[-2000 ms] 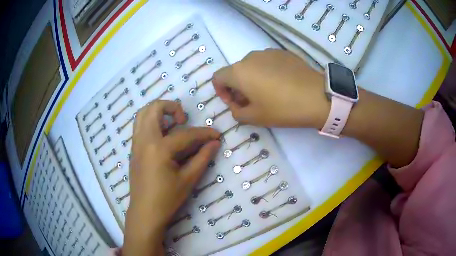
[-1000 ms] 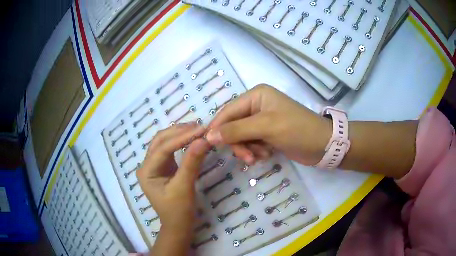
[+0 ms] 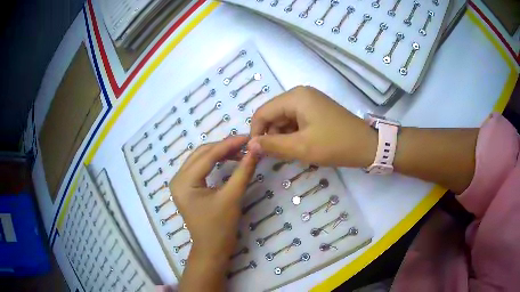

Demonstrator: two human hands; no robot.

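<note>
The off-white foam board point(image 3: 365, 242) lies flat before me, with wired components point(image 3: 266, 218) in slanted rows, each two small round metal ends joined by thin leads. My left hand point(image 3: 214, 185) and my right hand point(image 3: 308, 126) meet fingertip to fingertip above the middle of the board. Thumb and finger of each are pinched on a tiny part, seemingly one wired component; a bit of metal shows at the left fingertips, the rest is hidden by the fingers. The hands cover part of the rows.
Stacked foam boards with components point(image 3: 393, 34) lie at the far right, others point(image 3: 102, 236) at the left. Another stack point(image 3: 134, 20) is at the top left. Brown cardboard point(image 3: 68, 122), yellow tape point(image 3: 382, 234) and a blue folder point(image 3: 20, 236) also show.
Two seconds ago my hands were apart over the board; they came together at the fingertips and remain so. The view has shifted, and my right wrist has turned, hiding the watch face.
</note>
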